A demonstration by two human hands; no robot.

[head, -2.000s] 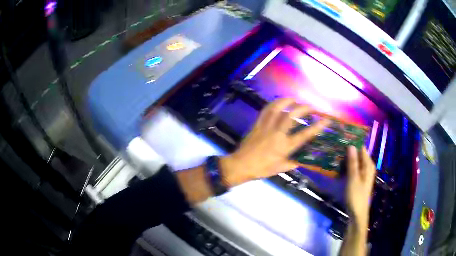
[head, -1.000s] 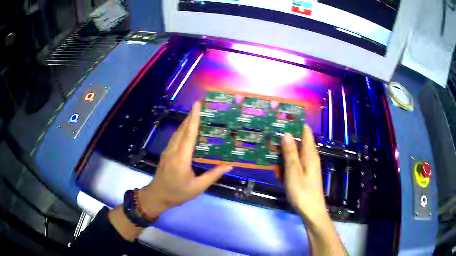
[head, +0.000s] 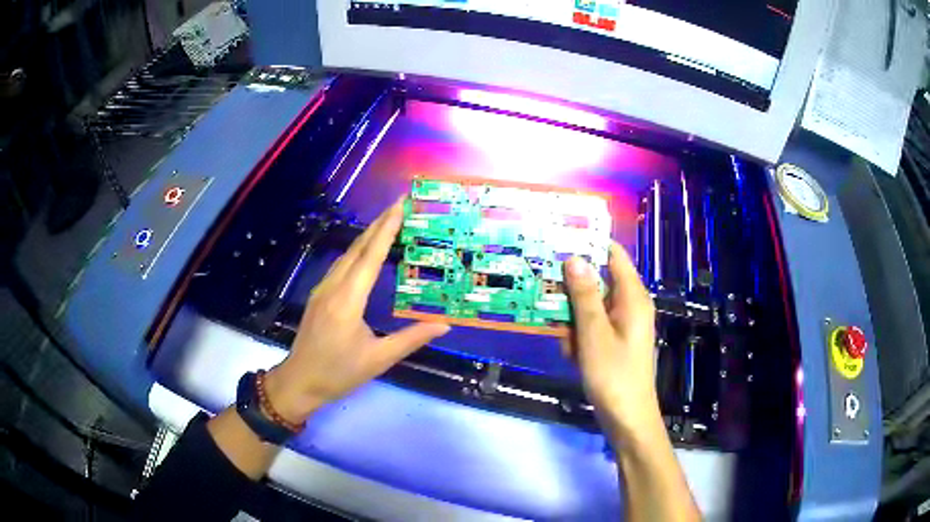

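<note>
A green PCB panel point(head: 489, 253) with orange edge strips and several repeated boards is held above the lit bay of the AOI machine point(head: 449, 372). Glare makes its upper right part pale. My left hand point(head: 352, 316) is at the panel's left edge, fingers along the side and thumb at the lower edge. My right hand point(head: 614, 331) grips the right edge, thumb on top; its other fingertips are partly hidden. The bay glows pink-purple behind the panel.
A monitor point(head: 551, 61) stands behind the bay. At right are a tape roll point(head: 803, 192), a hanging paper sheet point(head: 862, 107) and a red emergency stop point(head: 850, 345). Push buttons point(head: 159, 216) are at left. The machine's smooth front edge point(head: 428, 433) is nearest me.
The view has levelled from its tilt. Both hands still hold the panel over the bay. Since one second ago, the panel's surface has turned brighter with glare, and its tilt looks slightly different.
</note>
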